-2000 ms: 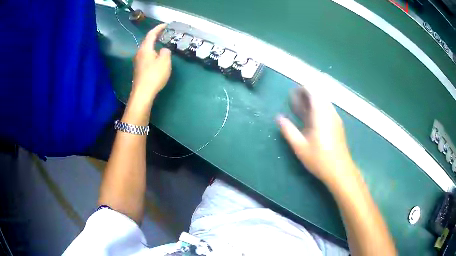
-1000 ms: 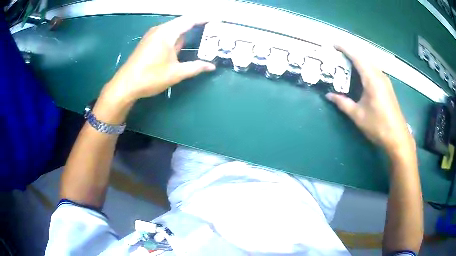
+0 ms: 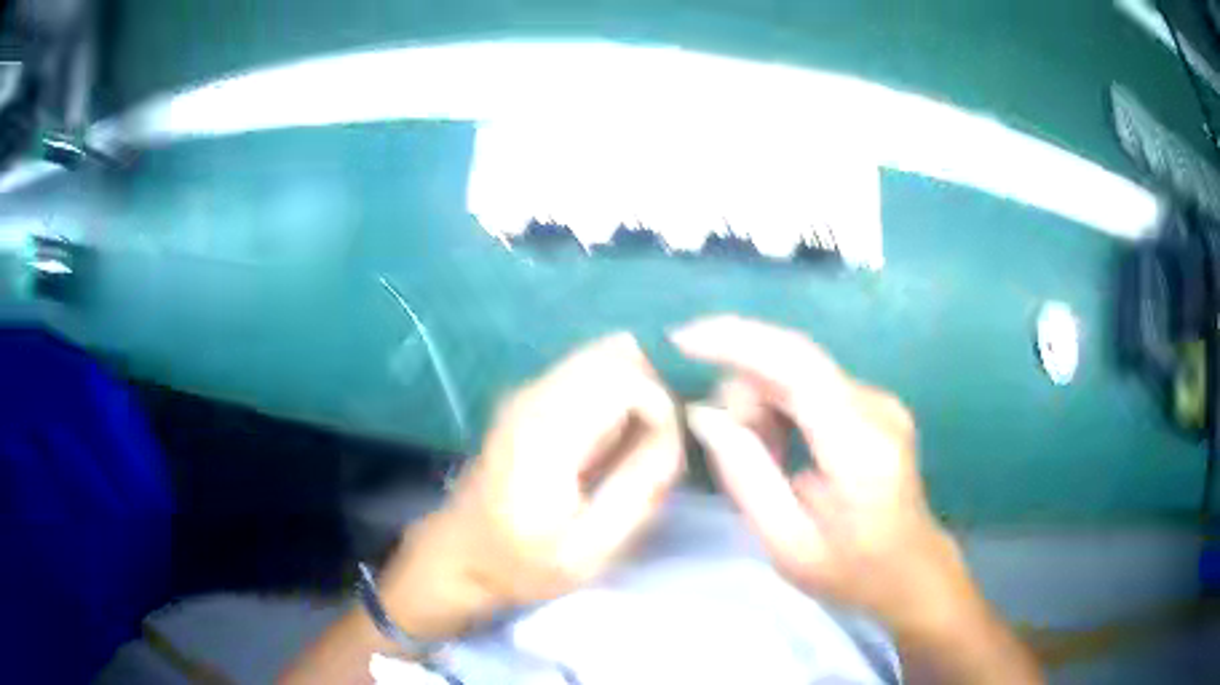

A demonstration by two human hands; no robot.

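The silver-white soldering fixture [image 3: 676,187] lies on the green mat against the white strip, overexposed, with its notched edge towards me. Neither hand touches it. My left hand [image 3: 582,455] and my right hand [image 3: 803,468] are close together near the bench's front edge, both blurred, with fingertips bent towards each other. Whether anything is between the fingers cannot be made out. A thin curved solder wire [image 3: 428,351] shows on the mat, left of my left hand.
A round white disc [image 3: 1057,343] lies at the right, beside a dark iron stand [image 3: 1159,308] with a yellow block [image 3: 1188,385]. Another notched strip [image 3: 1161,150] is at the far right. A person's blue clothing [image 3: 74,502] is at the left.
Both hands have left the fixture's ends and come together nearer my body. Earlier, my right hand moved from the mat to the fixture. The view has shifted and blurred.
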